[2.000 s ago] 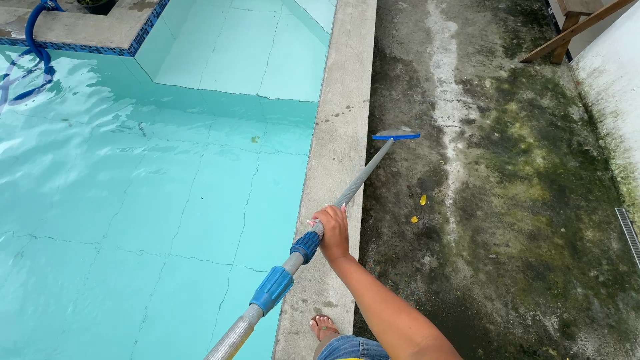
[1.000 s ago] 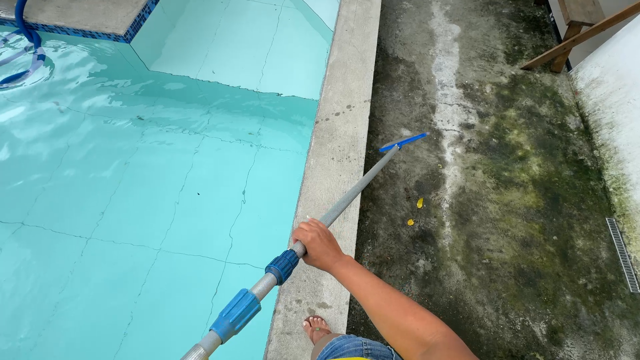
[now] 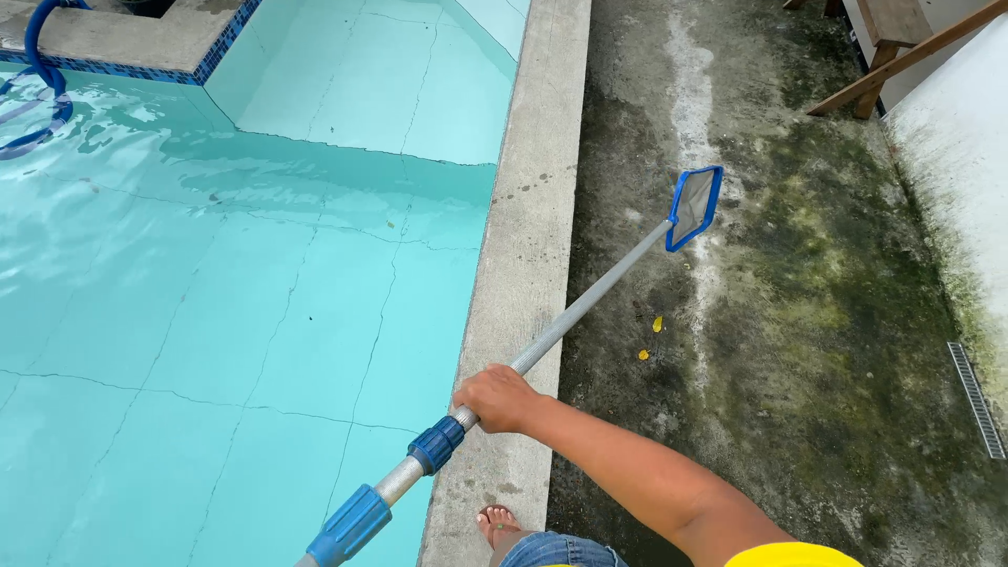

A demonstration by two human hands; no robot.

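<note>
My right hand is closed round the grey metal telescopic pole, just above its upper blue locking collar. A larger blue collar sits lower on the pole, over the pool water. At the far end, a flat pool skimmer net with a blue frame and grey mesh is held over the mossy concrete ground, its mesh face turned into view. The pole crosses the pool's concrete edge. My left hand is out of view. Two yellow leaves lie on the ground below the net.
Pool water lies left of the concrete coping, where my sandalled foot stands. A blue hose hangs into the pool at the upper left. At right are a wooden bench, a slanted plank, a white wall and a drain grate.
The skimmer net has turned from nearly edge-on to showing its mesh face. My right hand still grips the pole, which has shifted left and down at the grip since the earliest frame.
</note>
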